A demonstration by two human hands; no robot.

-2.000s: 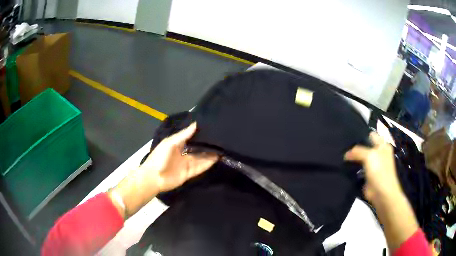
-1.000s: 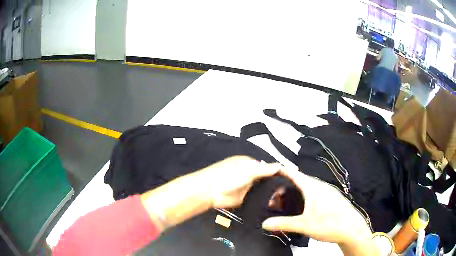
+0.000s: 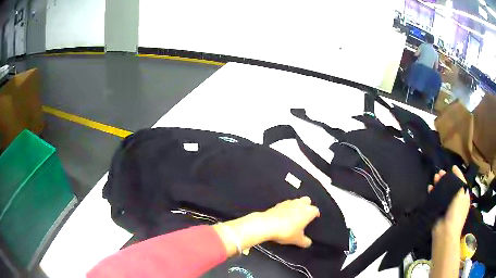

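A black bag (image 3: 326, 222) lies spread on the table in front of me, with a small white label near its upper edge. My left hand (image 3: 291, 220) is on this bag, its fingers and thumb closed on the fabric. My right hand (image 3: 454, 198), at the right, is closed around a wide black strap (image 3: 375, 252) that runs down toward the bag's right side; where it joins is unclear. Another black bag (image 3: 163, 168) with a white label and pale-blue mark lies at the left. White zipper lines show below, partly hidden by my left forearm.
A heap of black bags (image 3: 375, 168) with straps and zippers lies at the right. An orange-ended cone (image 3: 467, 245) and tape roll (image 3: 419, 270) sit near the lower right. Brown pieces (image 3: 457, 127) are beyond. A green crate (image 3: 35, 184) stands left of the white table (image 3: 217, 103). A person (image 3: 427, 57) is far off.
My hands were close together over bunched black fabric and are now apart. The right hand has moved right with the strap. The bag under my left hand now lies spread out.
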